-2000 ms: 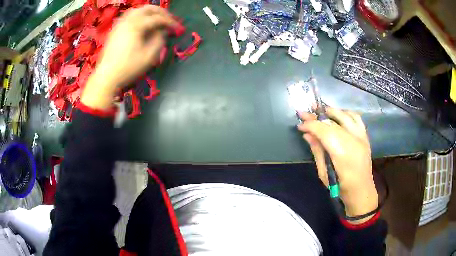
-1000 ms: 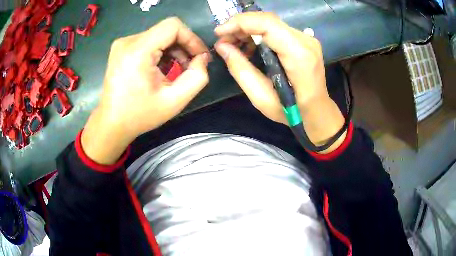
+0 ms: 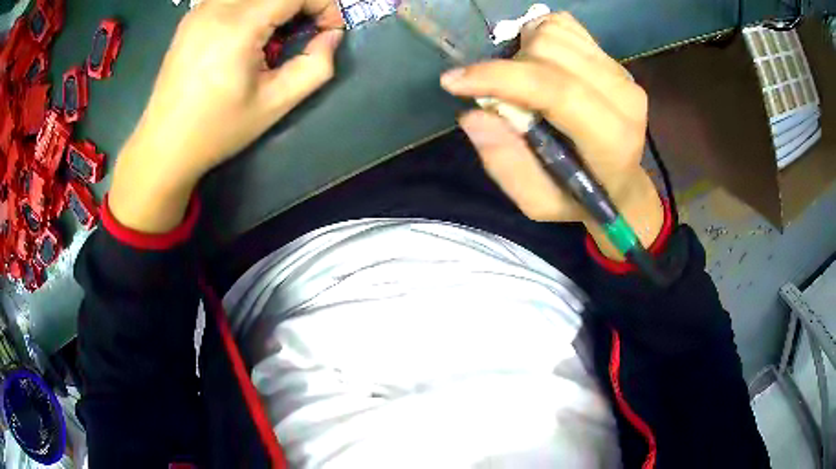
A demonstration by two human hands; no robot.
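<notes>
My left hand [image 3: 240, 87], cut by the top edge, holds a red housing [image 3: 291, 41] mostly hidden in its fingers. A small white-and-blue circuit board [image 3: 368, 11] lies at the top edge, just right of the left fingertips; I cannot tell if they touch it. My right hand [image 3: 559, 110] holds the soldering iron [image 3: 568, 169], black with a green band and a pale collar. Its blurred metal tip points up and left toward the board. A small white piece [image 3: 521, 23] lies on the mat above my right hand.
Red housings [image 3: 46, 156] are heaped and scattered at the left on the green mat [image 3: 385, 110]. A blue-rimmed basket [image 3: 33, 417] is at the lower left. A brown cardboard box [image 3: 724, 119] with pale gridded sheets [image 3: 782, 73] is at the right, beyond the bench edge.
My left hand took a red housing from the heap and brought it over near the board. The hands have since moved apart, and the iron now points at the board. The view has shifted.
</notes>
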